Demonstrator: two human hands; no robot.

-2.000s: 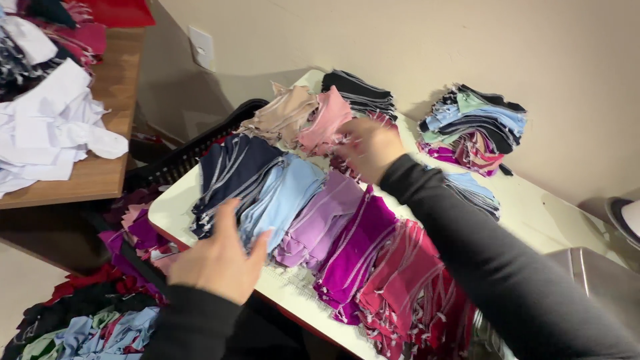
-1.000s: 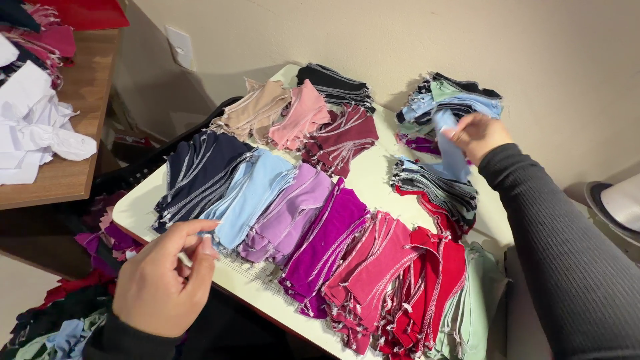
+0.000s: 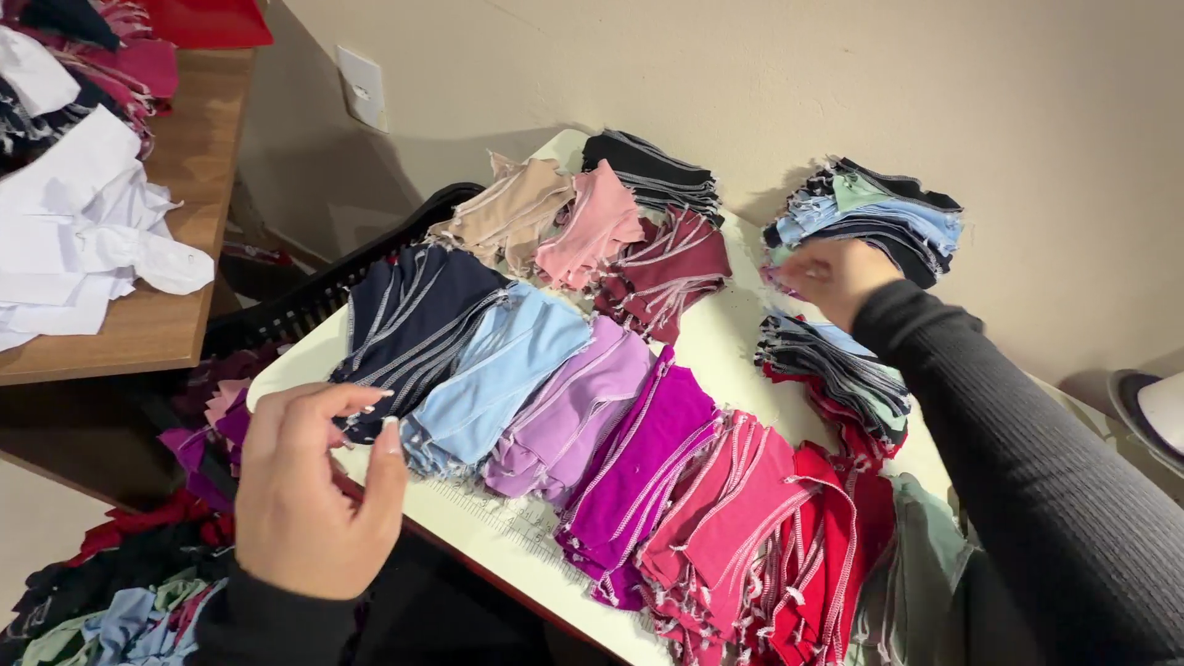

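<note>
My left hand [image 3: 319,486] hovers beside the navy fabric pieces [image 3: 412,324], thumb and fingers apart and nothing between them. At the back right, my right hand [image 3: 832,277] is at the lower edge of a mixed stack of fabric pieces [image 3: 874,217]; its fingertips are partly hidden, so its hold is unclear. A second mixed stack [image 3: 837,379] lies just below it. Light blue [image 3: 504,370], lilac [image 3: 578,407], purple [image 3: 643,472], pink [image 3: 731,499] and red [image 3: 823,546] piles form a row. Beige [image 3: 509,208], light pink [image 3: 597,227], burgundy [image 3: 671,268] and black [image 3: 647,171] piles lie behind.
The white table [image 3: 444,509] bears ruler markings along its front edge. A black plastic basket [image 3: 314,291] is behind its left side. White cloth pieces [image 3: 74,231] lie on a wooden table [image 3: 199,157] at left. More scraps [image 3: 129,592] lie low at left. Sage-green fabric [image 3: 925,555] is at right.
My right hand went from the light pink pile to the right-hand stacks, where a light blue piece showed at its fingers one second ago. That piece is no longer plainly seen in it.
</note>
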